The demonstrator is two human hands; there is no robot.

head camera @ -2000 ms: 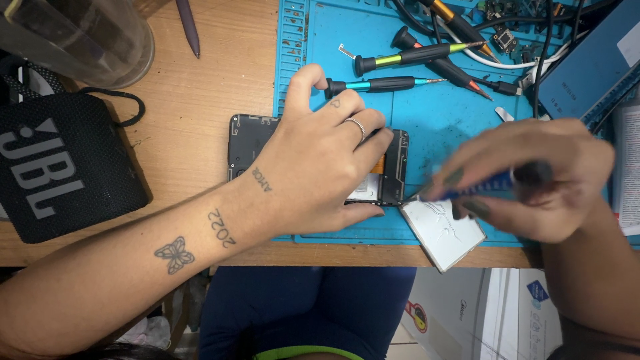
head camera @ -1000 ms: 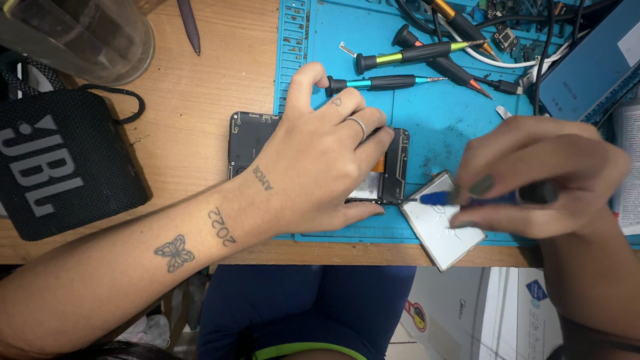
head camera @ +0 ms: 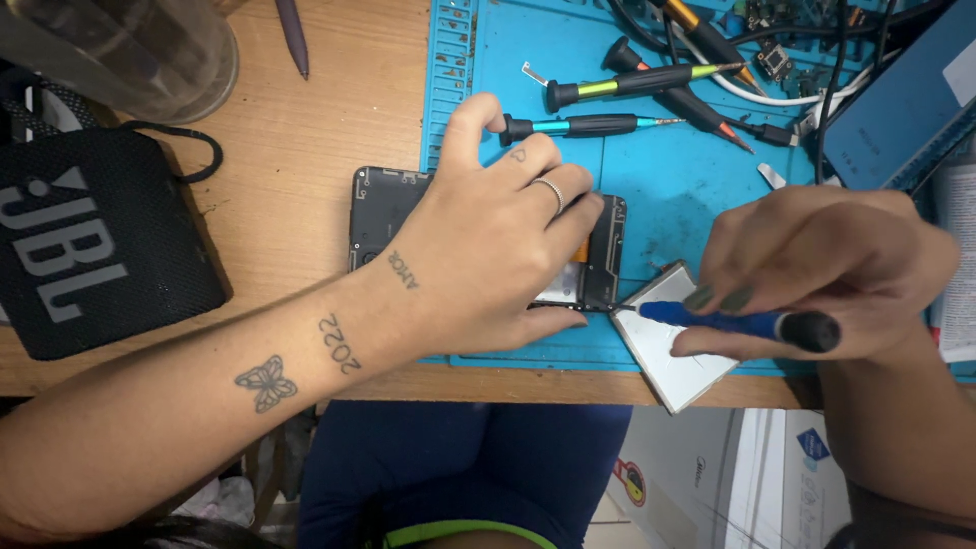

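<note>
My left hand point(head camera: 496, 236) lies across an opened smartphone point(head camera: 608, 248), its fingers and thumb gripping the phone's long edges; the hand hides the middle of the phone. Between thumb and fingertips my right hand point(head camera: 808, 267) holds a blue precision screwdriver point(head camera: 740, 320) nearly level. Its tip touches or nearly touches the phone's lower right corner. Under the screwdriver lies a flat white-faced battery-like block point(head camera: 679, 366), tilted at the mat's front edge. Above my left fingers rests a screwdriver with a turquoise band point(head camera: 602, 125).
More precision screwdrivers point(head camera: 648, 82), cables point(head camera: 770, 99) and small circuit boards point(head camera: 774, 59) lie on the blue repair mat point(head camera: 526, 38). A blue box-like object point(head camera: 900, 99) stands at the upper right. To the left are a black JBL speaker point(head camera: 99, 236), a clear container point(head camera: 152, 61) and a pen point(head camera: 293, 34).
The fingers of my right hand have shifted around the blue screwdriver, whose handle now shows more plainly. My left hand has stayed on the phone.
</note>
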